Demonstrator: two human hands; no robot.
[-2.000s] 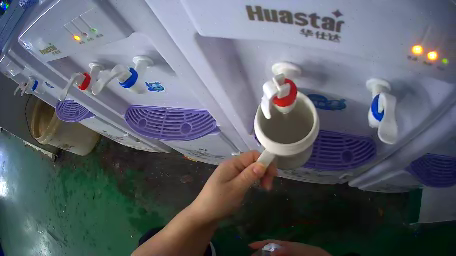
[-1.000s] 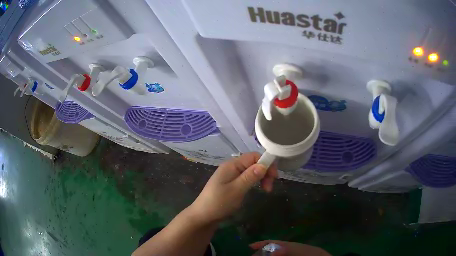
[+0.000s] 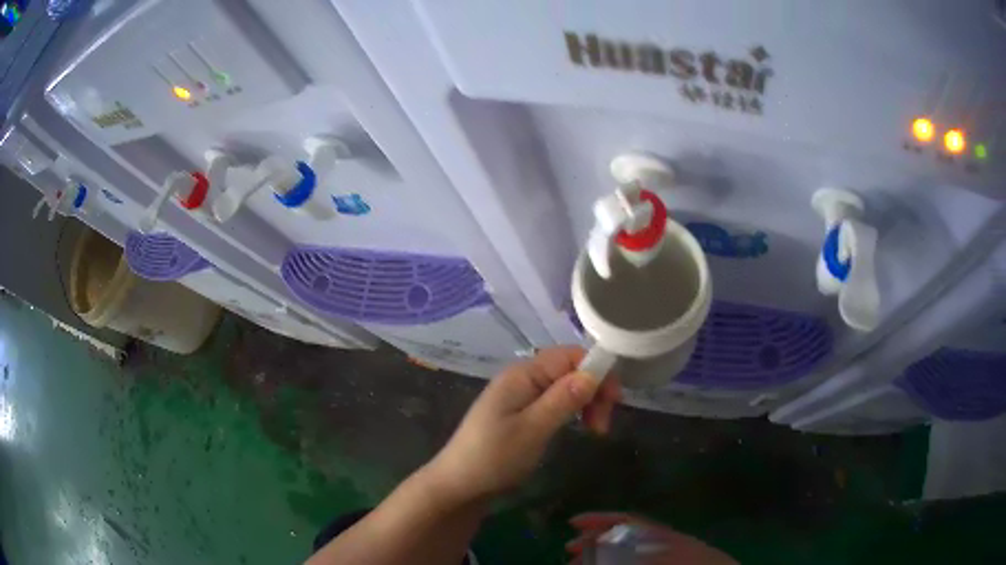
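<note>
My left hand [image 3: 530,414] reaches up from the bottom left and grips the handle of a white mug [image 3: 645,359]. The mug is under the red-ringed tap [image 3: 631,226] of a white water dispenser [image 3: 530,61], in front of its purple drip tray [image 3: 767,348]. The tap's spout is over the mug's opening. No water stream can be made out. My right hand [image 3: 662,543] is low at the bottom edge, cut off and blurred, with a small shiny silvery thing [image 3: 627,541] at its fingers; what it is cannot be told.
A blue-ringed tap [image 3: 847,259] is on the right of the same dispenser. More dispensers [image 3: 375,237] with taps and purple trays stand to the left, and one at the right edge. A beige bucket [image 3: 166,315] stands at the far left on the wet-looking green floor [image 3: 166,441].
The view has shifted slightly, so dispenser, mug and left hand all sit a little lower and further right. My right hand shows a little more and is blurred. The mug remains under the red-ringed tap.
</note>
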